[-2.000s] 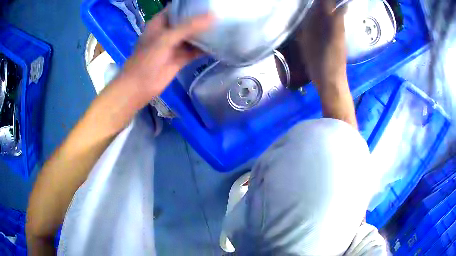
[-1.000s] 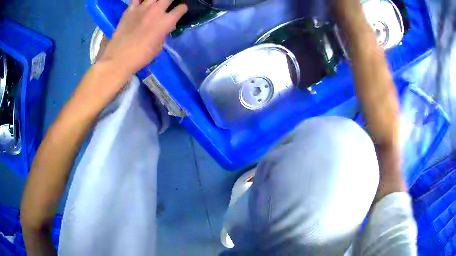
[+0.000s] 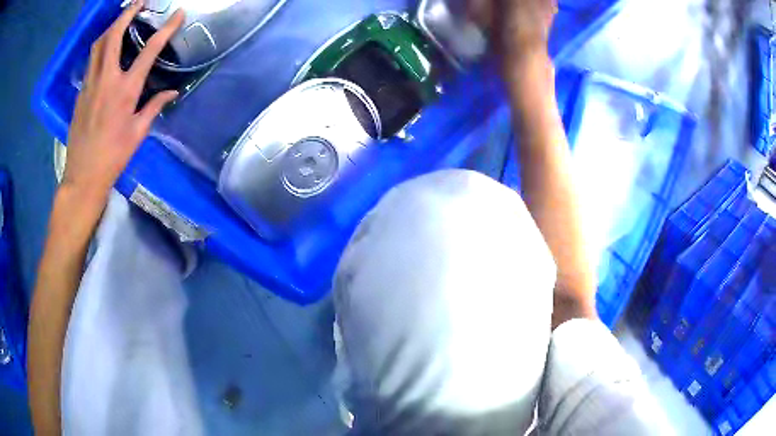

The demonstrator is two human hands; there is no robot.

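Note:
A blue crate (image 3: 289, 277) lies in front of me with housings on a whitish liner sheet. A green housing with a silver cover (image 3: 281, 162) lies near its front corner, its green shell (image 3: 345, 53) and black insert showing behind. My left hand (image 3: 119, 106) is at the crate's left side, fingers spread at the edge of another silver cover (image 3: 200, 25); whether it grips it is unclear. My right hand (image 3: 515, 30) is blurred at the top, beside a silver part (image 3: 451, 30); its fingers are mostly hidden.
Another blue crate with a whitish sheet (image 3: 621, 162) lies at the right. Stacked blue crates (image 3: 715, 272) stand at the lower right. A crate edge (image 3: 10, 289) shows at the far left. My knee (image 3: 442, 281) is close to the crate's front side.
The view has shifted right, so the crate sits further left. The silver cover held up two seconds ago is no longer raised. My left hand is now spread at the upper-left cover.

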